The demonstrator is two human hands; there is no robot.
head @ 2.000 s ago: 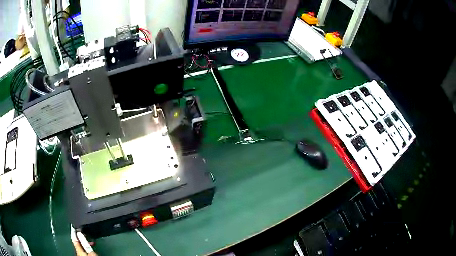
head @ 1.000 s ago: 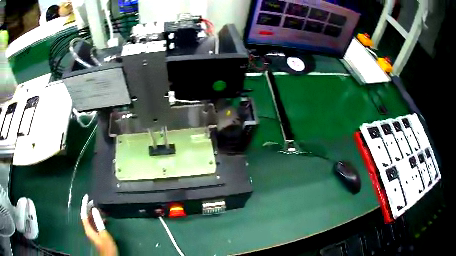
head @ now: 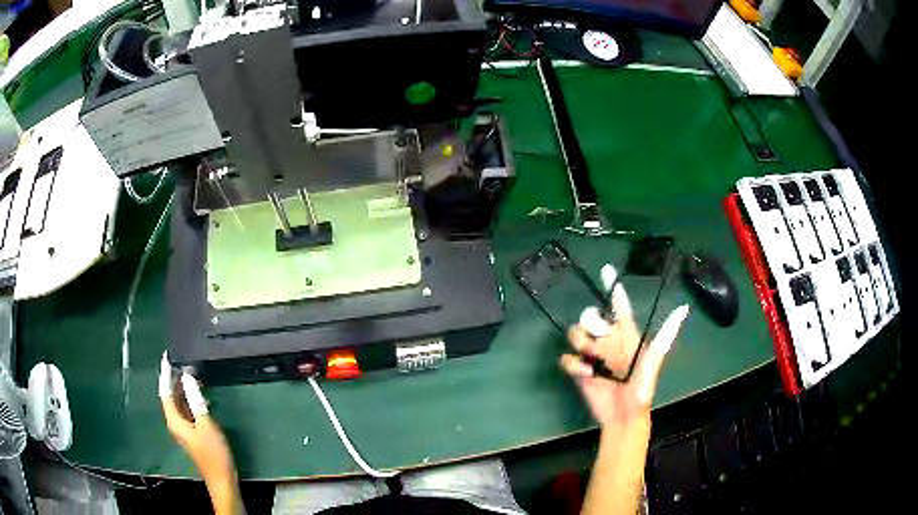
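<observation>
My right hand (head: 619,372), with white finger cots, holds thin black flex pieces above the green mat, right of the machine. They look like two, with broad dark ends, one at left (head: 544,270) and one near the mouse (head: 649,256), and thin black tails running to my fingers. My left hand (head: 189,412), also with white finger cots, is at the front left corner of the black press machine (head: 332,347), fingers apart and holding nothing. The small black press head (head: 304,236) is over the pale green fixture plate (head: 312,282).
A white blister tray (head: 825,272) with black parts sits on a red base at right. The mouse (head: 711,289) lies beside it. A long black bar (head: 566,141) lies behind my right hand. A white carrier (head: 75,216) is at left, a white fan (head: 48,407) at lower left.
My right hand has come into view with the black pieces. My left hand stays by the machine's front left corner. The view has tilted down, showing the wearer's lap.
</observation>
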